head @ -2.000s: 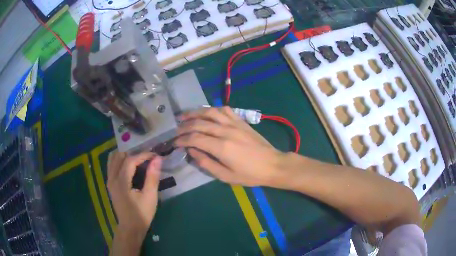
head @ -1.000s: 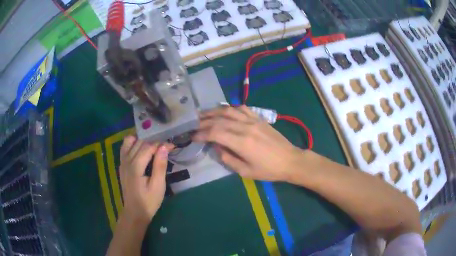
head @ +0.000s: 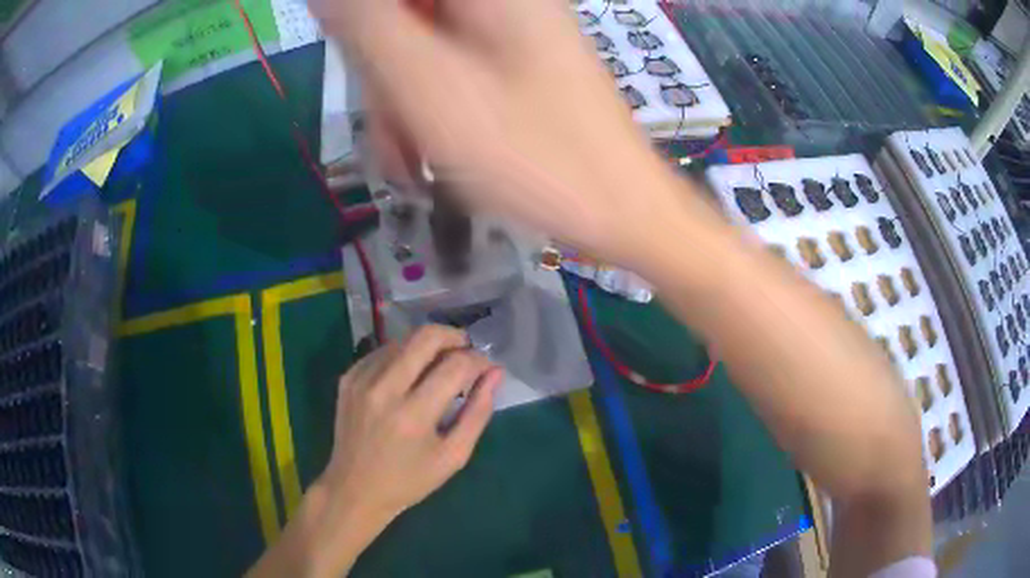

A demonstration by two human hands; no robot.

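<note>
The grey test fixture point(head: 486, 254) stands on its light plate point(head: 559, 367). My right hand point(head: 497, 113) is blurred and cut by the top edge, above the fixture where the clamp handle is; only a speck of red shows by its fingers. My left hand point(head: 401, 412) is at the plate's front, fingers bent and thumb near the fingertips. A dark piece shows partly under its fingers; whether it is held is hidden. A dark part point(head: 469, 314) shows under the block's front edge. The test lead connector point(head: 610, 278) lies right of the block, its coppery tip towards it.
A partly filled foam tray point(head: 830, 277) lies right, with a fuller one point(head: 960, 226) beyond. Another foam tray point(head: 666, 96) is behind the fixture. Clear blister trays point(head: 45, 373) line the left edge. A red lead point(head: 649, 387) loops right; another runs left of the fixture.
My right hand has left the front of the block and risen over the top of the fixture. My left hand stays at the plate's front. The view has shifted, so the fixture appears further right.
</note>
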